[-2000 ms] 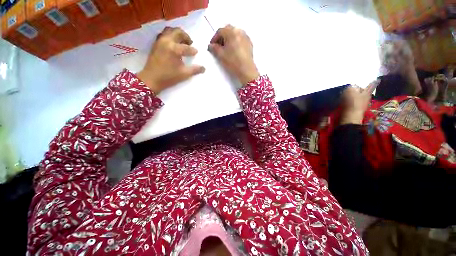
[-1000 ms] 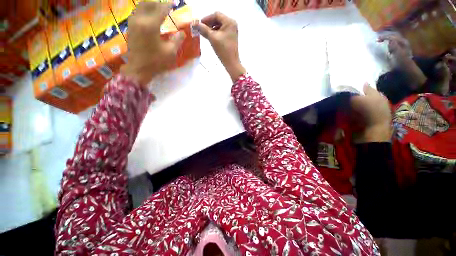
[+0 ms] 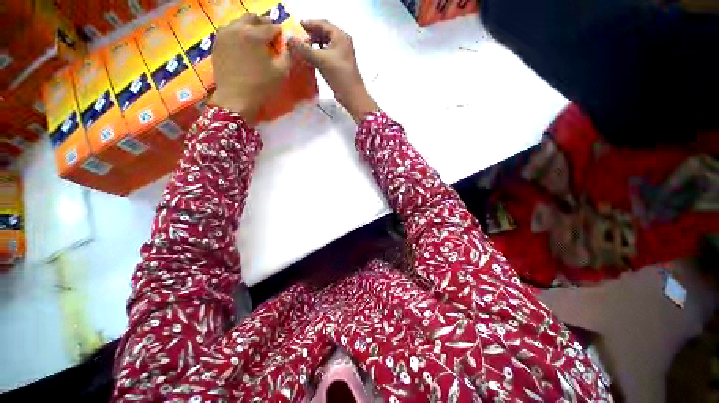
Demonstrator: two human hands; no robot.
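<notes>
A tight row of orange and yellow product boxes (image 3: 132,94) stands on the white table (image 3: 426,94) at the upper left, white barcode patches showing. My left hand (image 3: 251,67) lies over the right end of the row, fingers bent on a box there. My right hand (image 3: 331,59) is just right of it, thumb and forefinger together at the top of the end box. Something small and pale may be between the fingertips; I cannot tell what. White sheet (image 3: 307,189) lies under my forearms.
More orange boxes stand behind at the upper left and top centre (image 3: 445,9). A yellowish strip (image 3: 75,303) lies at the left of the table. Thin dark lines lie on the tabletop. Red patterned cloth (image 3: 583,212) and a large dark shape are at the right.
My hands have gone from the white sheet to the end of the box row. The neighbour's hands at the right are no longer seen; a dark shape now fills that area.
</notes>
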